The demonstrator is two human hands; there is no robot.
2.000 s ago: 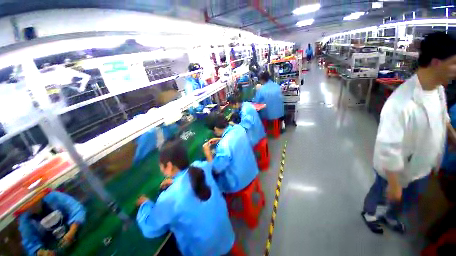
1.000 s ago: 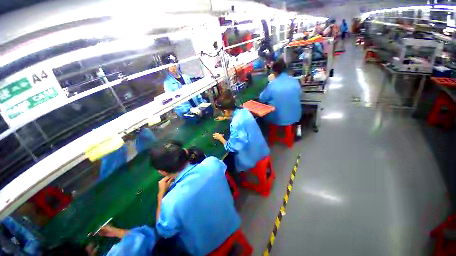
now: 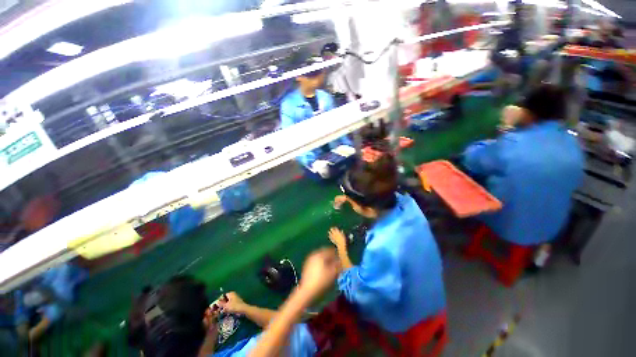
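Observation:
A blurred, raised hand with a bare forearm, possibly my left hand, crosses the lower middle; I cannot tell for sure whose it is, or its grip. My right hand is not in view. Nearest in front is a green-topped bench. A seated worker's dark-haired head is at the bottom left, with both hands at small silvery parts. A dark object with a pale cord lies beside the raised hand. Small silver parts are scattered further back.
A worker in blue sits at centre right, another beyond. A red tray stands between them at the bench edge. A white shelf runs above the bench. A person is behind it. A yellow cloth or bag hangs there.
The view has turned left and come nearer the bench, so the aisle has mostly left the picture. A person walking at the right is gone. The raised forearm has appeared.

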